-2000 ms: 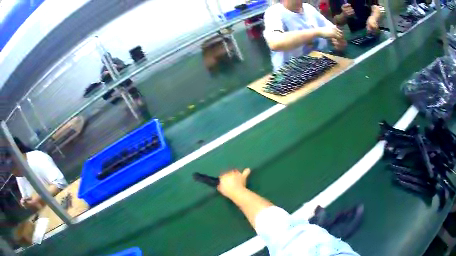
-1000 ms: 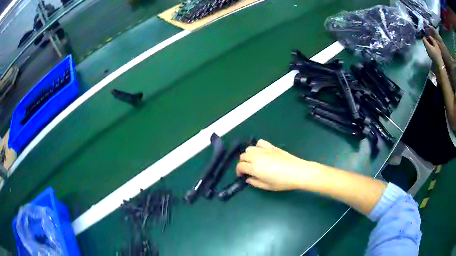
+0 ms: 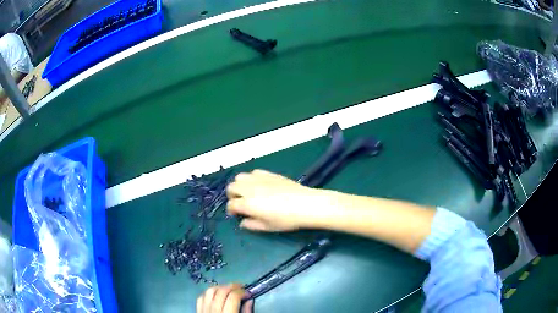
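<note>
My left hand (image 3: 225,299), partly cut off by the bottom edge, holds the end of a long black handle housing (image 3: 287,267) that points up to the right. My right hand (image 3: 264,200) is at the right side of the pile of thin black link rods (image 3: 205,191); its fingertips are bent down and I cannot tell if they hold a rod. A pile of tiny black clips (image 3: 194,254) lies nearer me. Two curved black housings (image 3: 342,156) lie beyond my right forearm, partly hidden by it.
A blue bin (image 3: 99,244) with a clear plastic bag (image 3: 58,226) stands at left. A heap of black housings (image 3: 489,137) and bagged parts (image 3: 520,70) are at right. One housing (image 3: 252,41) lies on the belt beyond the white strip (image 3: 245,148). Another blue bin (image 3: 104,40) is across.
My right hand has moved left from the curved housings to the rod pile. My left hand has come into view with a housing. The view has shifted, showing more of the near blue bin.
</note>
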